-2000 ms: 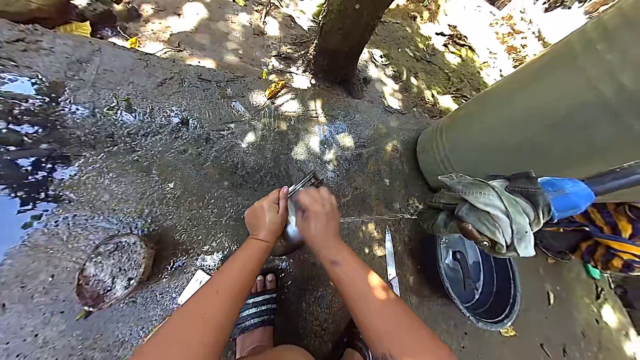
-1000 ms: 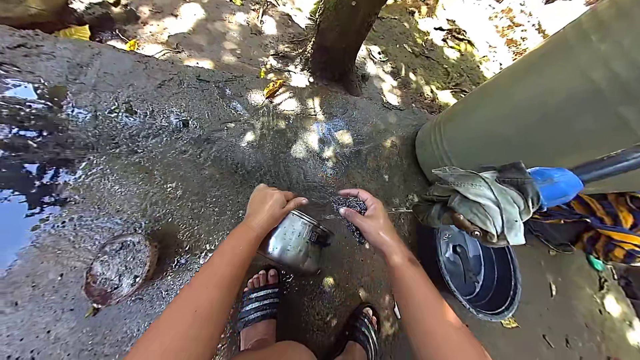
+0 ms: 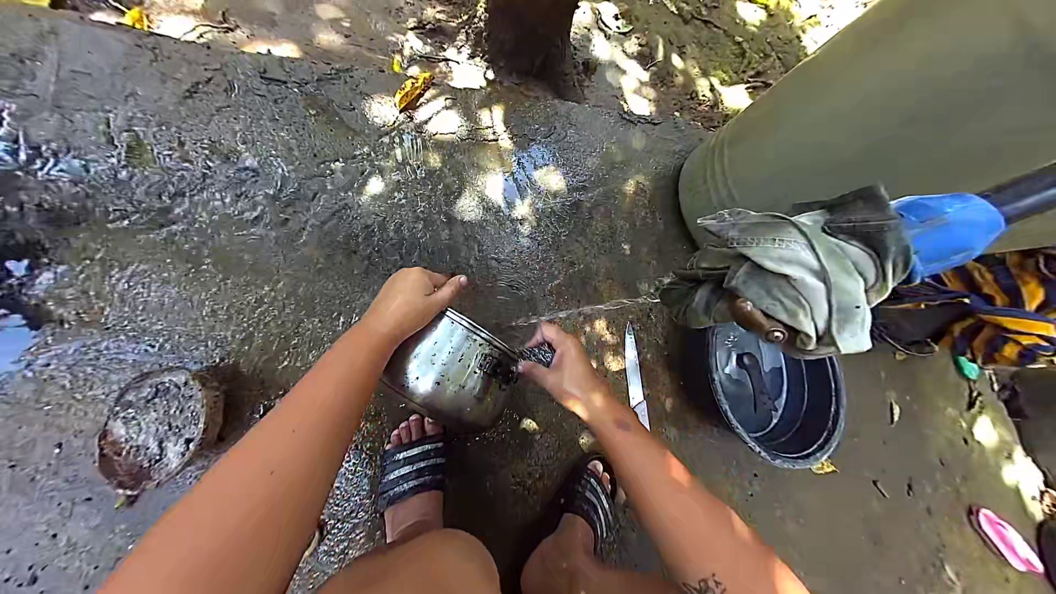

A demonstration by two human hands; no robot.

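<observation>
A wet stainless steel pot [image 3: 450, 371], speckled with dark bits, is tilted above my feet. My left hand [image 3: 417, 301] grips its rim on the upper left, thumb pointing right. At the pot's right side, my right hand [image 3: 561, 363] pinches a dark scouring pad [image 3: 538, 355] against the wall near the handle fitting. A thin stream of water [image 3: 594, 308] runs left from a cloth-wrapped outlet toward the pot's mouth. Right of my right hand a knife [image 3: 634, 371] lies on the wet ground, its blade pointing away from me. The pot's inside is hidden.
Grey-green cloth [image 3: 800, 264] wraps the outlet beside a large green drum [image 3: 866, 107]. Below it stands a black basin [image 3: 825, 412] holding water. A round container of greyish matter [image 3: 157, 429] sits at left. A tree trunk [image 3: 532, 41] rises beyond the concrete edge. A pink slipper [image 3: 1006, 538] lies far right.
The pot has turned and tilted, its mouth now toward the upper right. My right hand with the dark pad, apart from the pot a second ago, has moved against its side.
</observation>
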